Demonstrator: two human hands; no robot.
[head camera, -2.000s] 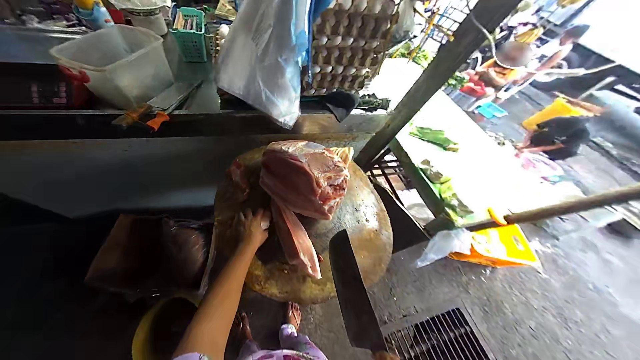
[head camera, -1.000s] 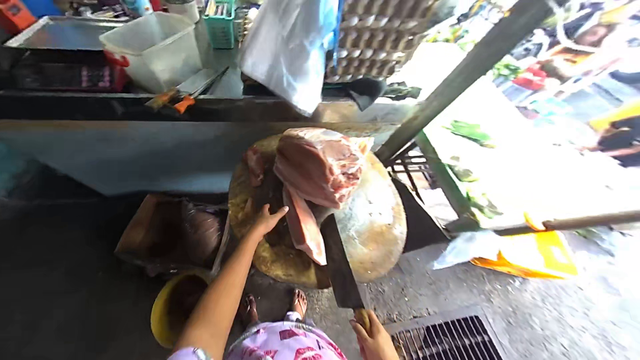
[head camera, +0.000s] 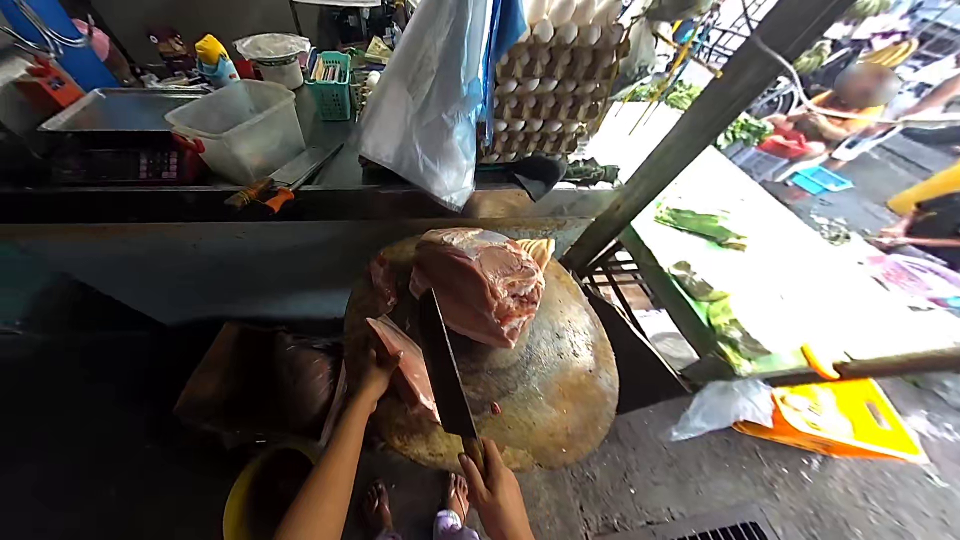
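Note:
A large piece of raw meat (head camera: 480, 281) lies at the far side of a round chopping block (head camera: 562, 375). Nearer to me, a long strip of raw meat (head camera: 409, 367) lies on the block's left part, with my left hand (head camera: 377, 375) gripping its left edge. My right hand (head camera: 491, 480) is closed around the handle of a large knife (head camera: 446, 364). The blade points away from me, between the strip and the large piece, its tip close to the large piece. A small meat scrap (head camera: 383, 281) sits at the block's far left edge.
Beyond the block runs a counter (head camera: 330, 199) with a plastic tub (head camera: 240, 131), more knives (head camera: 281, 187), hanging plastic bags (head camera: 427, 97) and egg trays (head camera: 551, 90). A wooden post (head camera: 705, 127) slants up on the right. A box (head camera: 255, 382) and a yellow bucket (head camera: 240, 495) stand left. People are farther right.
The strip has come away from the large piece and shifted left with my left hand. The knife has moved up between them; two seconds ago it was at the block's right side.

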